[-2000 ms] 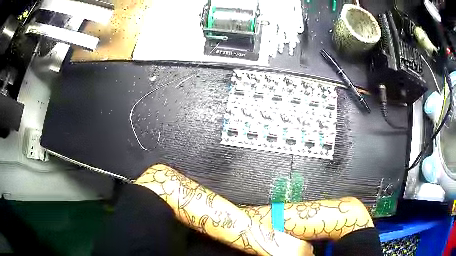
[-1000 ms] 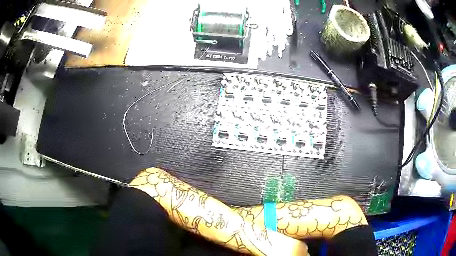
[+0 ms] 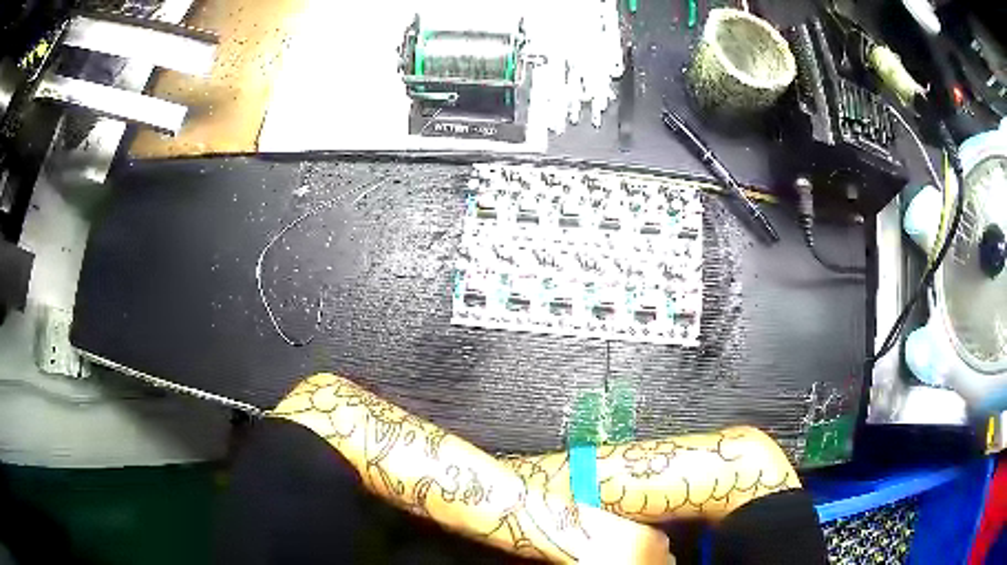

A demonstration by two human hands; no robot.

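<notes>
Rows of populated circuit board strips (image 3: 580, 254) lie side by side on the black ribbed mat, like one white sheet. My forearms, covered in a line pattern, are crossed at the mat's near edge. My left hand (image 3: 635, 543) is partly in view at the bottom edge; its fingers are cut off or hidden. My right hand is out of sight behind the left forearm or below the picture. A teal band (image 3: 584, 475) crosses the right forearm. No hand touches the boards.
A black pen-like tool (image 3: 720, 174) lies right of the boards. Loose wire (image 3: 261, 273) curves at left. Behind stand a wire reel (image 3: 464, 61), a round pot (image 3: 742, 61) and a black box (image 3: 845, 121). Green pieces (image 3: 602, 417) lie near the front; a blue tub (image 3: 900, 494) and fan (image 3: 988, 248) are right.
The bench and everything on it have shifted left in the picture as the camera moved. The boards, the pen-like tool and the crossed forearms keep their places relative to each other.
</notes>
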